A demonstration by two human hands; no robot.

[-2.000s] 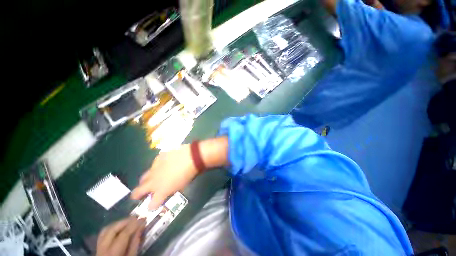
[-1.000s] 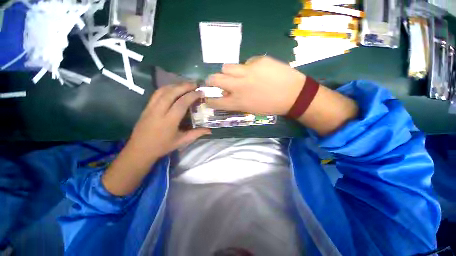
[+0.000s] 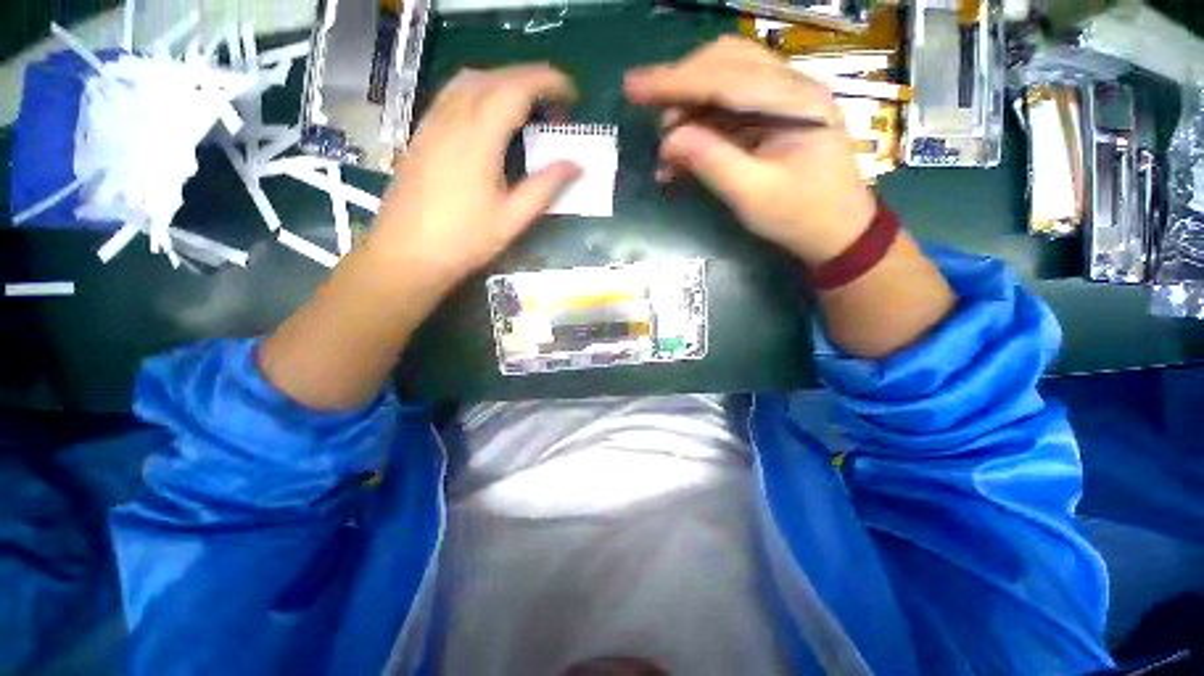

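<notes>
A phone mid-frame (image 3: 601,317) lies flat on the dark green mat before me, silver-white, with a dark and orange-brown middle and a green patch near its right end. Behind it lies a small white spiral notepad (image 3: 594,165), coils at its far edge. My left hand (image 3: 462,178) is at the notepad's left, thumb and fingers apart, thumb tip over the pad; nothing is seen held in it. My right hand (image 3: 766,145) is right of the notepad and holds a slim dark pen-like tool (image 3: 779,120); its tip is unclear. Neither hand touches the frame.
White peeled strips (image 3: 152,152) pile over a blue block (image 3: 46,119) at left. Other phone frames lie at back left (image 3: 370,79) and back right (image 3: 953,79). Orange-ended flex strips (image 3: 865,99) lie behind my right hand. Crinkled clear plastic (image 3: 1182,258) is at far right.
Both hands have left the phone frame and moved away from me to either side of the notepad. The frame is now uncovered. The dark tool now shows in my right hand.
</notes>
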